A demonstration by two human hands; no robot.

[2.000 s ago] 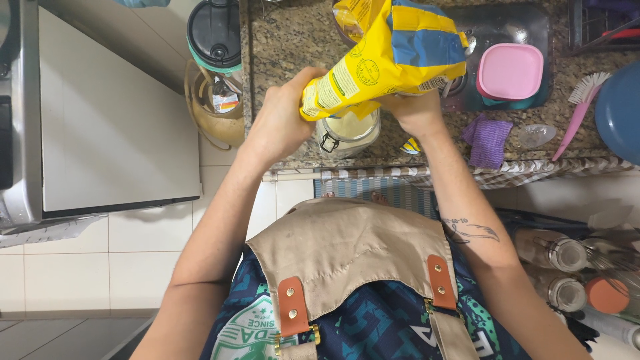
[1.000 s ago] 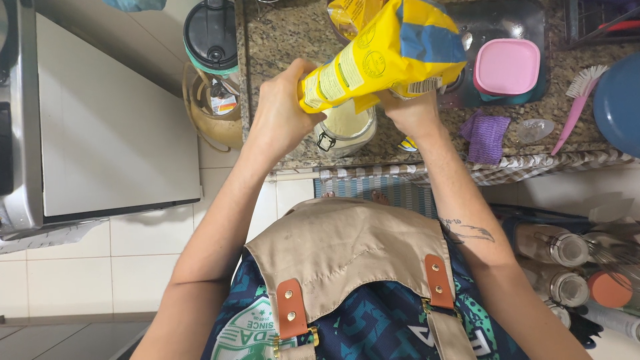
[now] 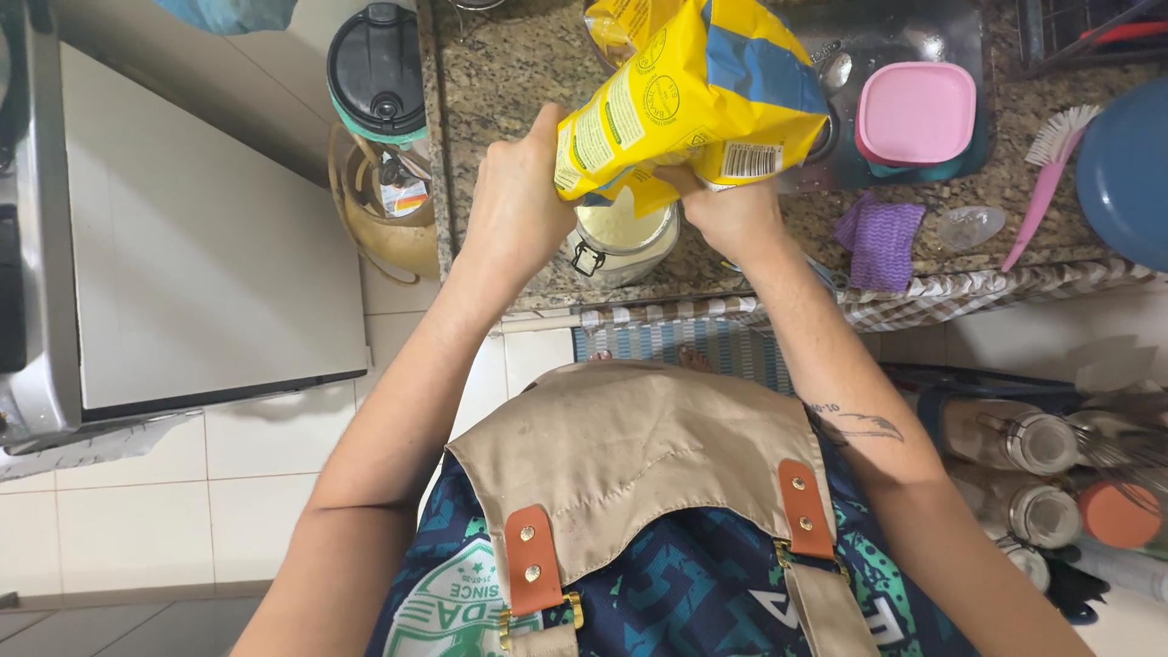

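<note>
A yellow plastic food bag [image 3: 675,109] with a blue patch is held tilted above the counter, its lower left end over a glass clamp-lid jar [image 3: 630,242]. Pale powder shows in the jar's round mouth. My left hand [image 3: 522,196] grips the bag's left end beside the jar. Under the bag's right part, my right hand [image 3: 735,214] holds it from below, with some fingers hidden by the plastic. Another yellow package [image 3: 616,27] lies behind the bag.
On the granite counter [image 3: 493,82] are a purple cloth [image 3: 881,242], a clear oval piece [image 3: 970,226], a pink brush [image 3: 1045,187] and a blue bowl [image 3: 1127,173]. A pink-lidded container [image 3: 917,114] sits in the sink [image 3: 821,173]. Jars [image 3: 1040,443] stand lower right.
</note>
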